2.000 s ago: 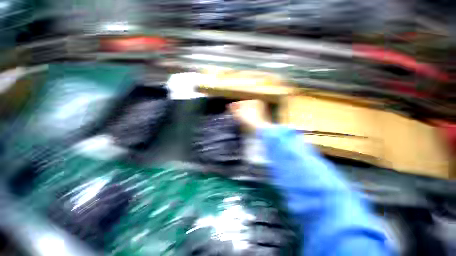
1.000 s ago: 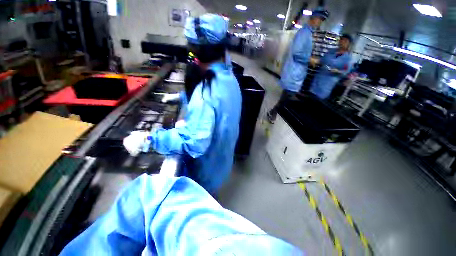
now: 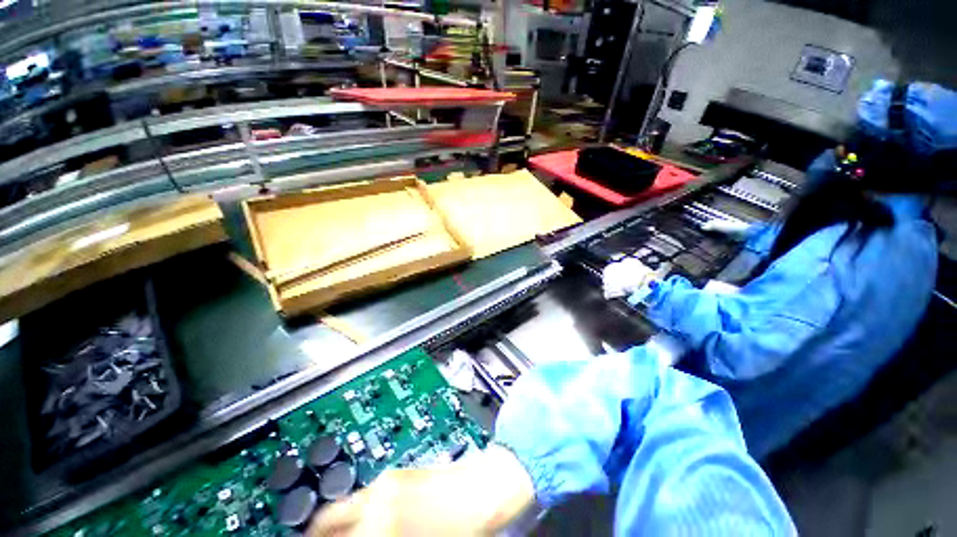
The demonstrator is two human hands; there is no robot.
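Observation:
A green circuit board with white markings and small parts lies at the lower left, beside the metal rail. Several thick black capacitors with round dark grey tops stand on it. My right hand, bare and in a light blue sleeve, reaches in from the right over the board's near part, just right of the capacitors. The bottom edge cuts it off and its fingertips are hidden, so I cannot tell if it holds anything. My left hand is not in view.
A silver rail runs behind the board. Behind it are a black bin of loose leaded parts, an open cardboard tray and a cardboard sheet. A person in blue smock and white gloves works on the right. A red surface bears a black tray.
The view has swung left from the aisle back to the board and bench. My right hand, out at a bin two seconds ago, is now over the board. The neighbour now shows at the right.

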